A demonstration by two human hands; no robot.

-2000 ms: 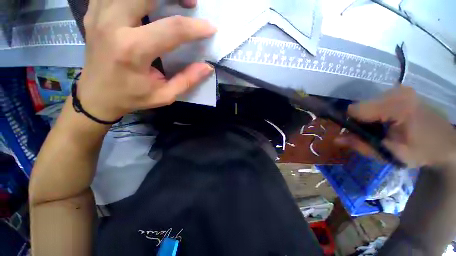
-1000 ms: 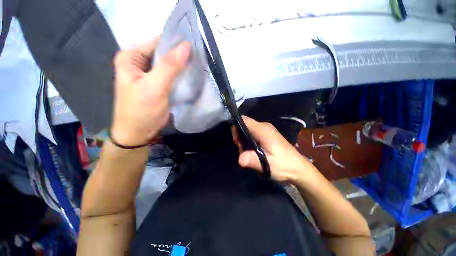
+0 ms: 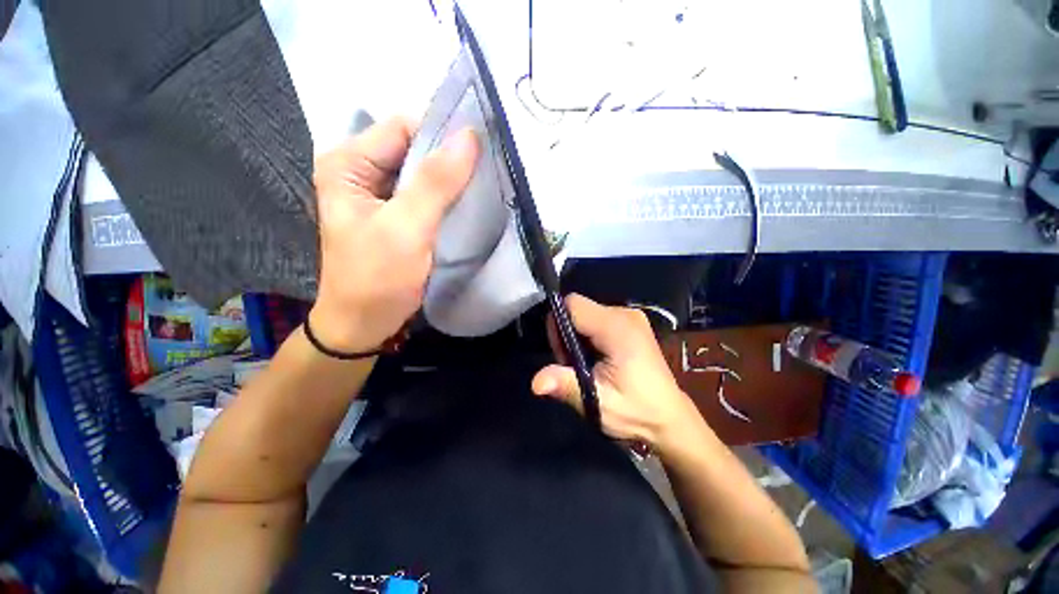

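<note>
My left hand (image 3: 377, 238) pinches a pale sewn panel (image 3: 488, 279) between thumb and fingers, near the table's front edge. Dark grey textured fabric (image 3: 209, 139) lies to the left of this hand and hangs over the edge. My right hand (image 3: 610, 371) holds long black fabric shears (image 3: 528, 215) by the handles. The blades point up and away, along the right edge of the panel. The blades look nearly closed. My left fingertips are partly hidden behind the panel.
White table with a printed scale (image 3: 813, 200) along its front edge. A dark curved offcut (image 3: 746, 215) hangs over it. Green-black snips (image 3: 885, 70) lie at the back right. Grey-white pieces (image 3: 35, 197) hang at the left. Below are blue crates (image 3: 917, 406) and a red-capped bottle (image 3: 854, 360).
Two seconds ago the panel lay over the scale, with the shears pointing left. Now it is lifted and turned, with the shears upright beside it. Over the last second both hands shifted little.
</note>
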